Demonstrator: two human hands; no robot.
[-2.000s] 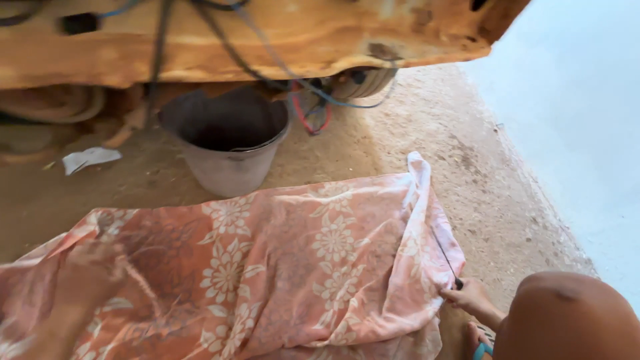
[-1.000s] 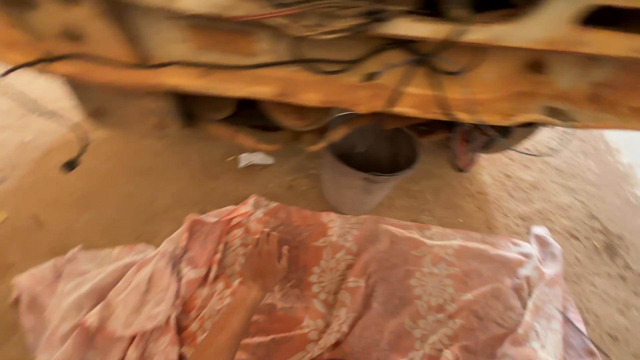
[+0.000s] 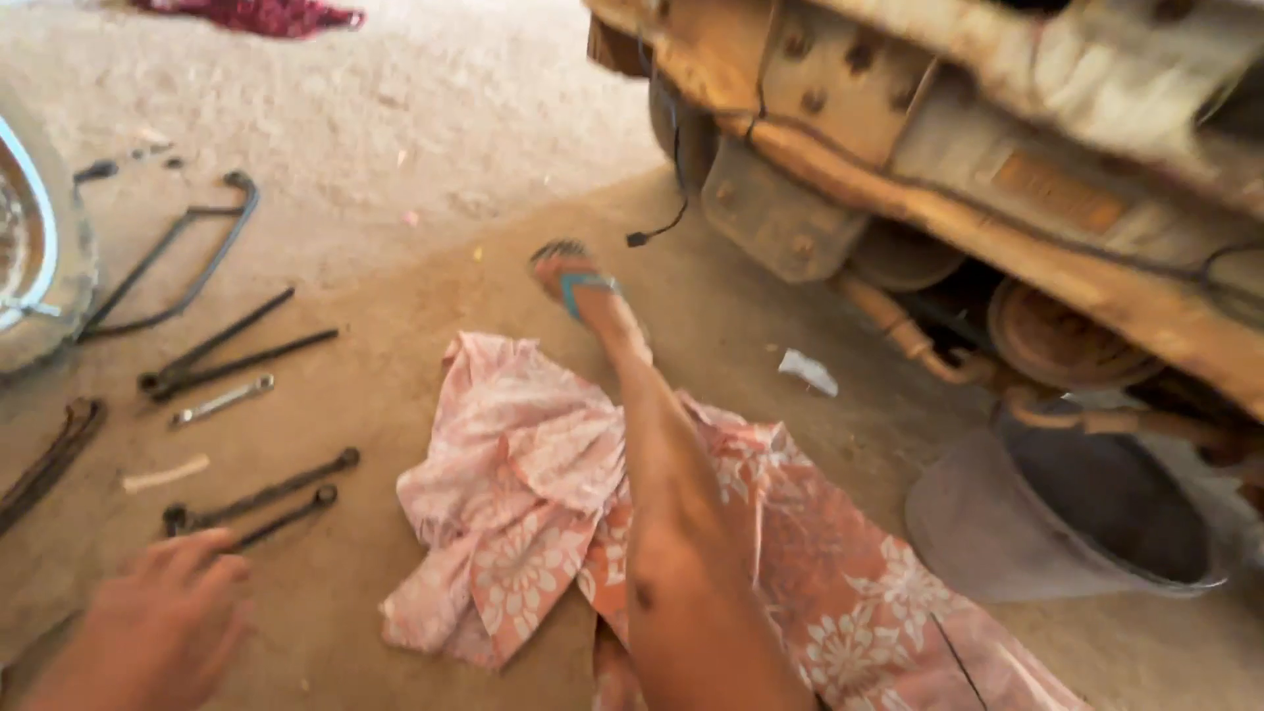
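Note:
My left hand (image 3: 163, 627), blurred, is at the lower left with fingers apart, just below two dark box-end wrenches (image 3: 262, 491); contact cannot be told. Above them on the ground lie a shiny combination wrench (image 3: 222, 400), two dark bars (image 3: 232, 348) and a bent metal frame (image 3: 188, 257). A pink cloth with white flowers (image 3: 523, 568) lies crumpled around my bare leg, whose foot (image 3: 578, 276) wears a teal-strapped sandal. A thin dark rod (image 3: 956, 657) crosses the cloth at the lower right. My right hand is out of view.
A rusty yellow vehicle underside (image 3: 869, 188) with hanging wires fills the upper right. Below it stands a grey bucket (image 3: 958, 513), near a white scrap (image 3: 808, 372). A wheel (image 3: 59, 247) is at the left edge, dark red cloth (image 3: 267, 15) at the top.
The view has swung left, bringing the tools in. My left hand has come off the cloth and moved left toward the wrenches. My right hand, earlier holding the thin rod, has left view.

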